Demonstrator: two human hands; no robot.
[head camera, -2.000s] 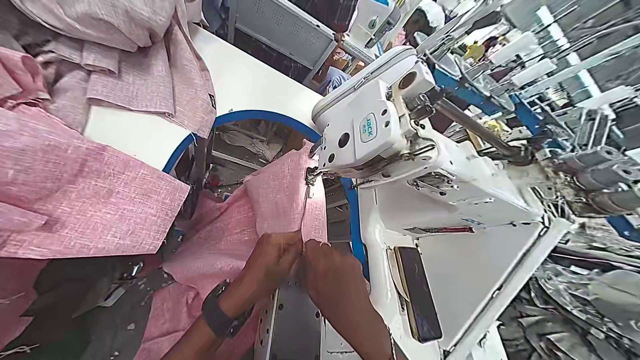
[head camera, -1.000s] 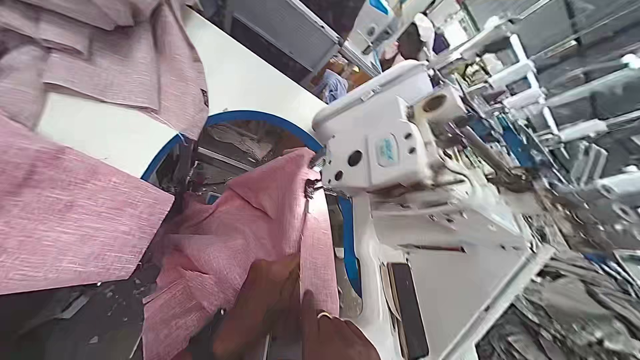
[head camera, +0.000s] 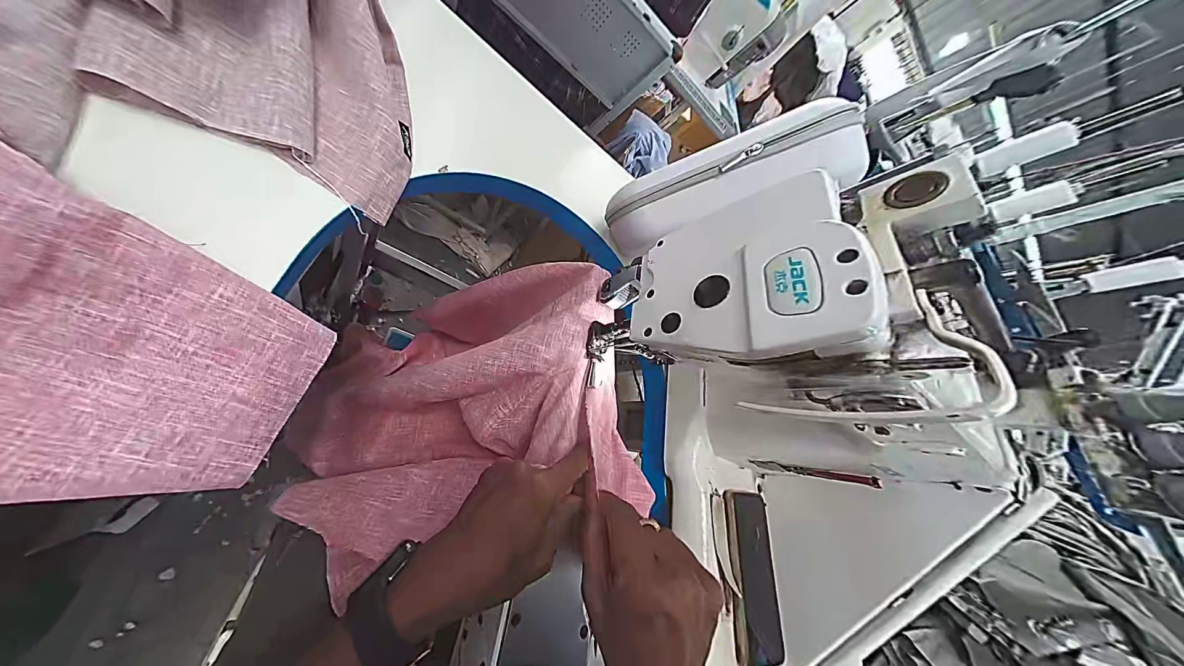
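Note:
Pink woven fabric (head camera: 518, 388) runs under the presser foot (head camera: 603, 340) of a white Jack sewing machine (head camera: 712, 277) and hangs down toward me. Just below the foot, my left hand (head camera: 513, 518), with a dark watch on its wrist, pinches the fabric near its folded edge. Close beside it on the right, my right hand (head camera: 643, 573), wearing a ring, grips the same edge strip between its fingers. The fingertips of both hands nearly meet; what lies beneath them is hidden.
More pink fabric (head camera: 139, 370) lies at the left, and paler pieces (head camera: 231, 83) drape over the white table (head camera: 499, 92). A blue-rimmed opening (head camera: 546, 208) surrounds the machine arm. A dark phone-like object (head camera: 754, 564) rests on the machine bed at the right. Grey cloth is heaped lower right.
The fabric has shifted around the foot and bunches more at its left. My hands, apart along the edge a second ago, are now close together on it.

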